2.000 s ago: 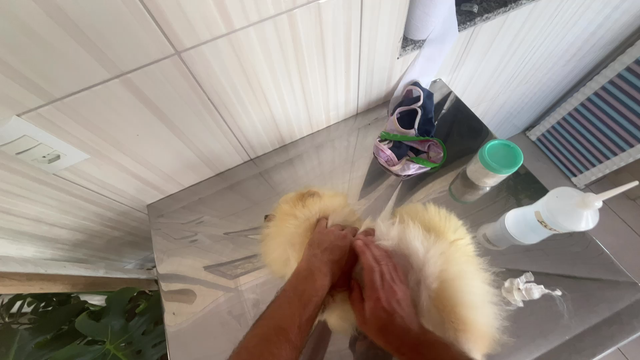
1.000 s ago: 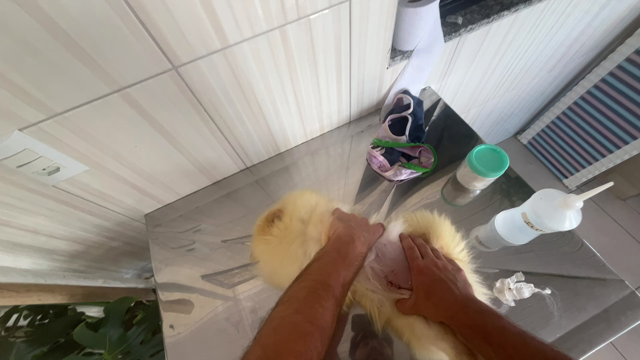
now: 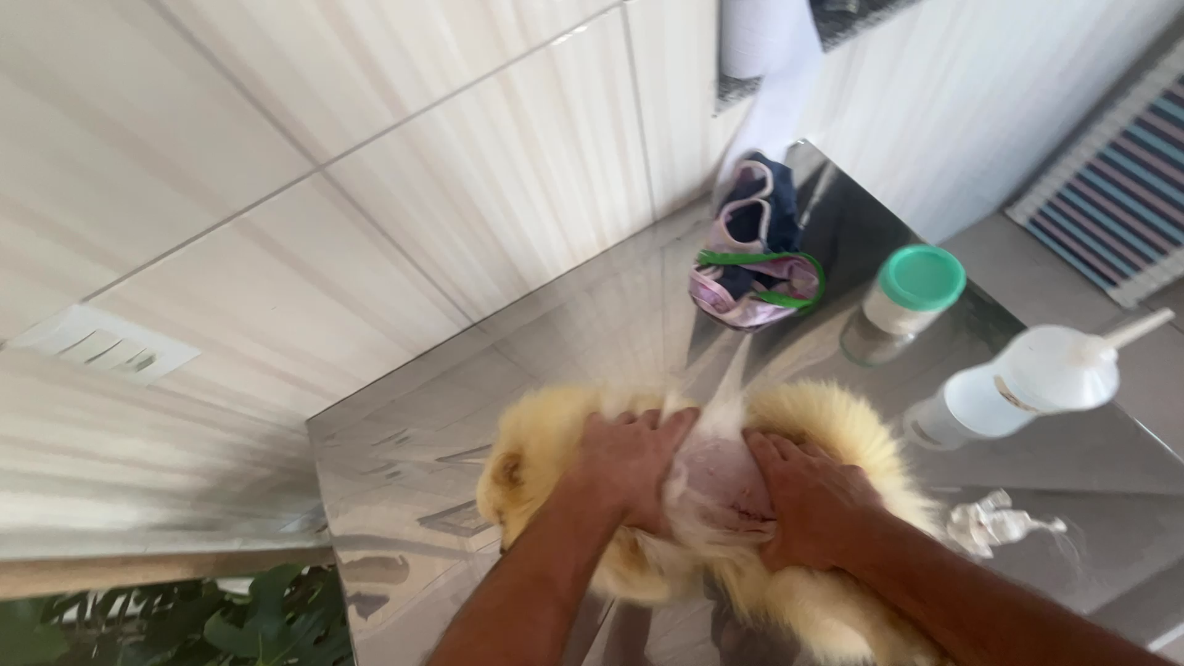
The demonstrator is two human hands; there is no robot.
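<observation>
A fluffy cream-coloured dog (image 3: 823, 421) lies on a shiny metal table (image 3: 398, 481), its head at the left. My left hand (image 3: 634, 462) presses on the fur behind its head, fingers spread. My right hand (image 3: 809, 499) lies on the dog's body to the right, fingers apart. Between my hands a patch of bare pink skin (image 3: 717, 481) shows, with a dark reddish line near its lower right. Neither hand is closed around an object; the palms are hidden against the dog.
Beyond the dog lies a navy and pink fabric garment with green trim (image 3: 754, 277). To the right stand a green-lidded jar (image 3: 902, 305) and a white squeeze bottle (image 3: 1017, 388), near crumpled white material (image 3: 994, 523). A paper roll (image 3: 754, 37) hangs behind; a tiled wall (image 3: 499, 185) borders the table.
My hands were close together over the dog two seconds ago and are now apart on either side of the bare skin, which shows more. The dog's head has turned or shifted slightly.
</observation>
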